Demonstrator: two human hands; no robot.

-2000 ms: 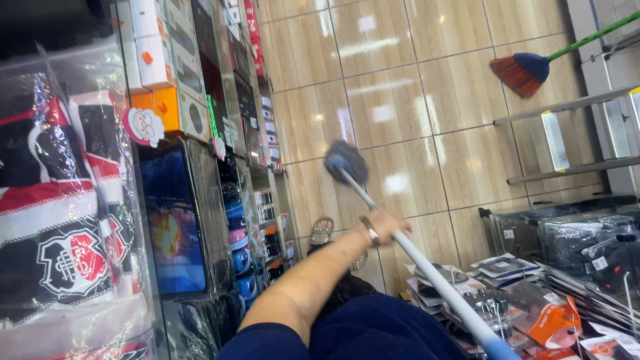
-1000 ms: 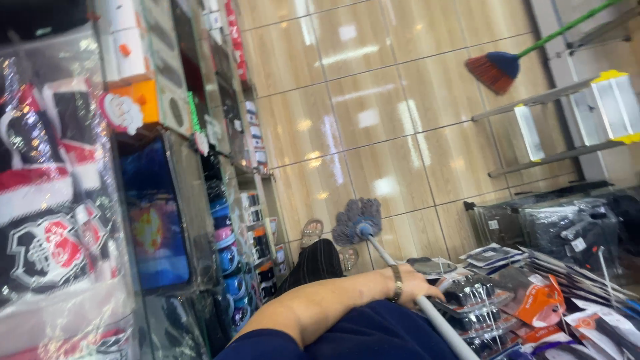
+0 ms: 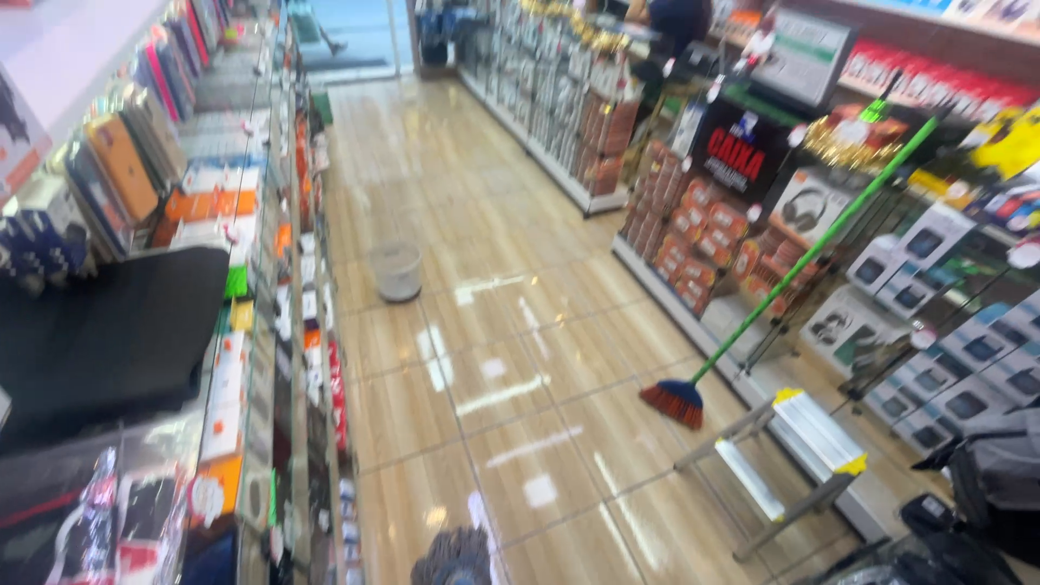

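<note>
Neither of my hands shows in the frame of now. At the bottom edge, the grey string head of a mop (image 3: 455, 556) rests on the shiny tiled floor (image 3: 520, 422); its handle is out of view. Farther up the aisle a whitish plastic bucket (image 3: 396, 272) stands on the tiles near the left shelving. A broom with a green handle (image 3: 812, 244) and a blue and red bristle head (image 3: 674, 402) leans against the display on the right, its bristles on the floor.
A small aluminium step ladder (image 3: 821, 431) with yellow corners stands at the lower right. Glass display shelves (image 3: 268, 244) line the left side. Stacked boxes (image 3: 699, 244) fill the right shelving. Black bags (image 3: 991, 471) lie at the lower right corner. A person (image 3: 678, 20) is behind the far right counter.
The view has tilted up along the aisle. A hand with a bracelet held the mop handle in the earlier frames; that hand and the handle are now out of view.
</note>
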